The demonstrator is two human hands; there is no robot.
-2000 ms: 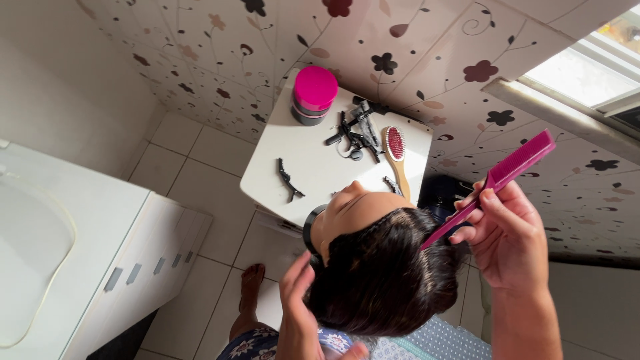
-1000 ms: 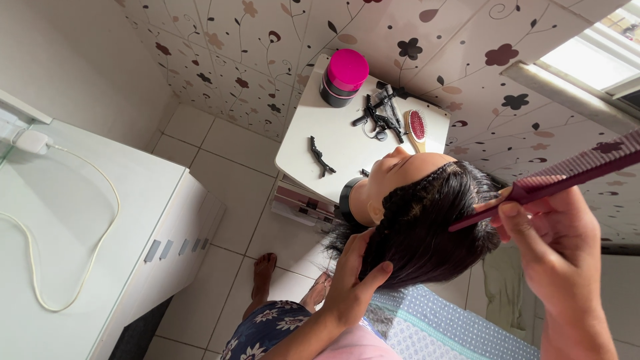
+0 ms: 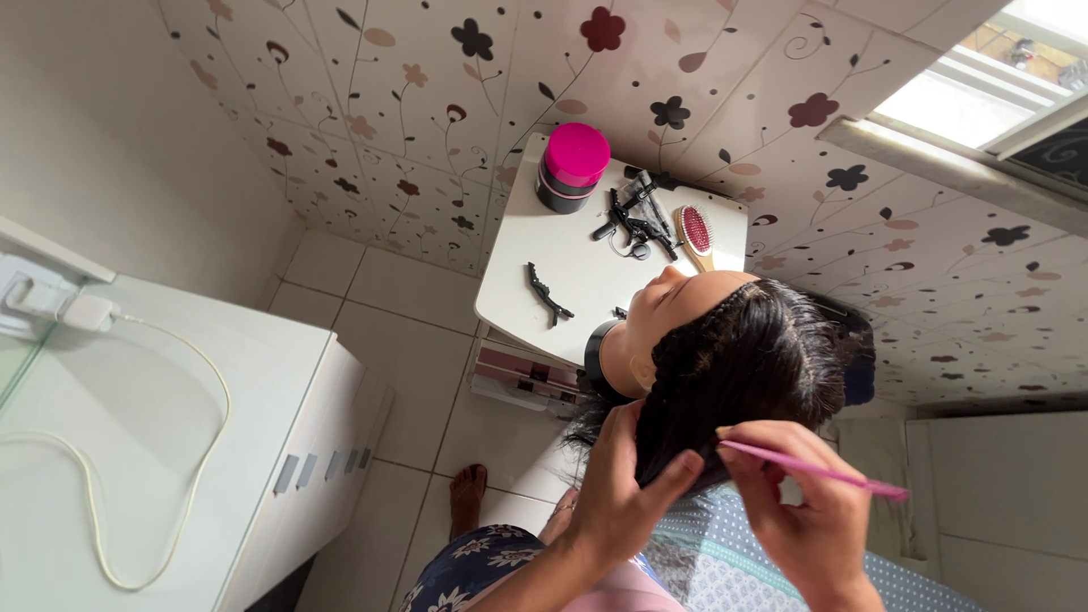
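A mannequin head [image 3: 739, 340] with dark hair and a braid along its hairline lies tilted at the centre, face toward the white table. My left hand [image 3: 625, 489] rests on the hair below the braid, thumb apart from the fingers; whether it pinches a strand cannot be told. Held in my right hand [image 3: 799, 493] is a pink comb [image 3: 816, 467], seen edge-on, close to the hair at the back of the head. The tips of the right fingers are near the left thumb.
On the white table [image 3: 510, 289] are a black jar with a pink lid [image 3: 576, 161], black hair clips [image 3: 633, 221], another clip [image 3: 548, 293] and a paddle hairbrush [image 3: 697, 234]. A white cabinet [image 3: 212, 374] with a cable stands left. A window [image 3: 977, 93] is upper right.
My right hand has come down and inward with the comb, which was raised at the right, and is now close to my left hand at the hair.
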